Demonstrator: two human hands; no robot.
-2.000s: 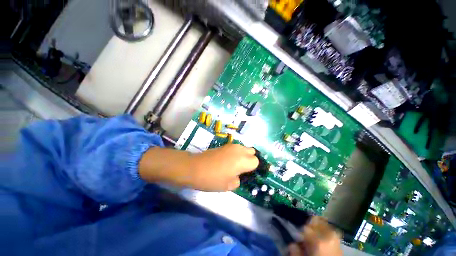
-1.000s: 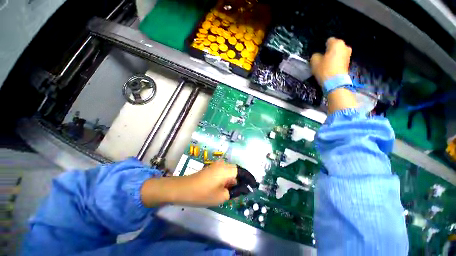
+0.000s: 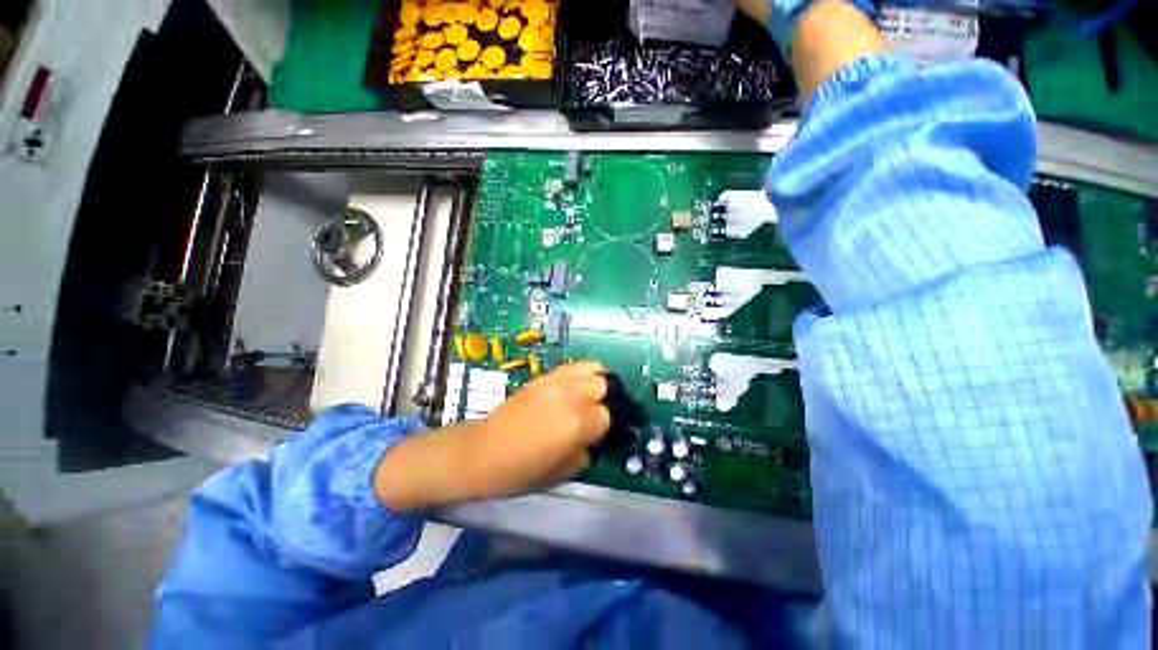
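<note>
A large green circuit board (image 3: 622, 254) lies between the conveyor rails. My left hand (image 3: 546, 429) is over its lower left part, with black coverings on the fingertips; its fingers are curled and I cannot tell if they hold anything. Several small capacitors with pale round tops (image 3: 655, 447) stand on the board just right of the fingers. Yellow discs (image 3: 476, 347) and white blocks (image 3: 484, 391) stand at the board's left edge. My right arm reaches over the board towards the rear bins; only the wrist and part of the hand (image 3: 825, 36) show, and the fingers are cut off by the top edge.
A bin of yellow discs (image 3: 472, 41) and a bin of small silvery and dark parts (image 3: 671, 74) stand behind the rear rail (image 3: 343, 131). A handwheel (image 3: 347, 246) and metal rods are left of the board. Another board (image 3: 1100, 273) lies at the right. The front rail (image 3: 660, 540) runs near my body.
The view has turned and shifted. My right hand came up from the front rail to the rear bins and now reaches past the top edge. My left hand has stayed over the board's lower left.
</note>
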